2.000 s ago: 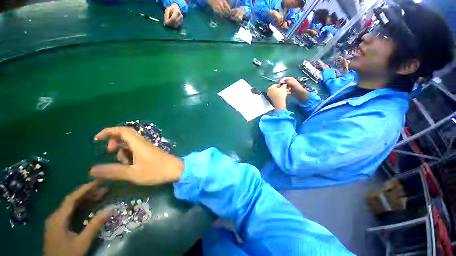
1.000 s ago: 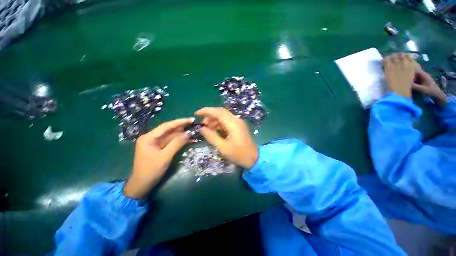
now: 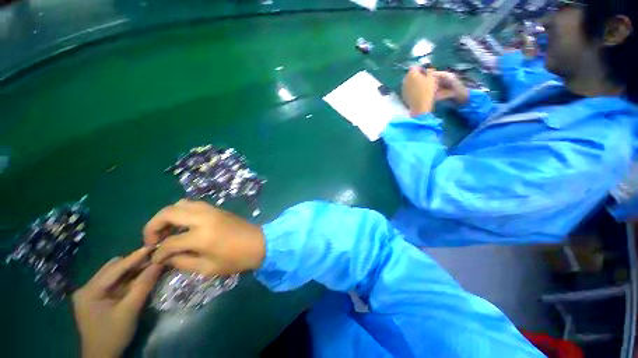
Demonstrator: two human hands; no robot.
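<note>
My left hand [image 3: 115,297] and my right hand [image 3: 206,239] meet at the lower left, fingertips pinched together. A small dark piece [image 3: 150,253] shows between the fingertips, mostly hidden and blurred. Just below the right hand lies a silvery-white module pile [image 3: 192,290], partly covered by it. A dark, glittering module pile [image 3: 215,173] lies beyond my right hand. Another dark module pile [image 3: 50,248] lies beyond and left of my left hand.
The work lies on a glossy green surface [image 3: 140,126]. At the right a neighbouring person in a blue smock [image 3: 504,175] holds something small, unclear. A white paper sheet [image 3: 365,105] lies beside that person's hands. Small loose parts [image 3: 364,45] lie farther up. Another sleeve shows beyond.
The view has swung right, so my hands and the piles now appear farther left. My hands stay together at the fingertips; they were apart two seconds ago.
</note>
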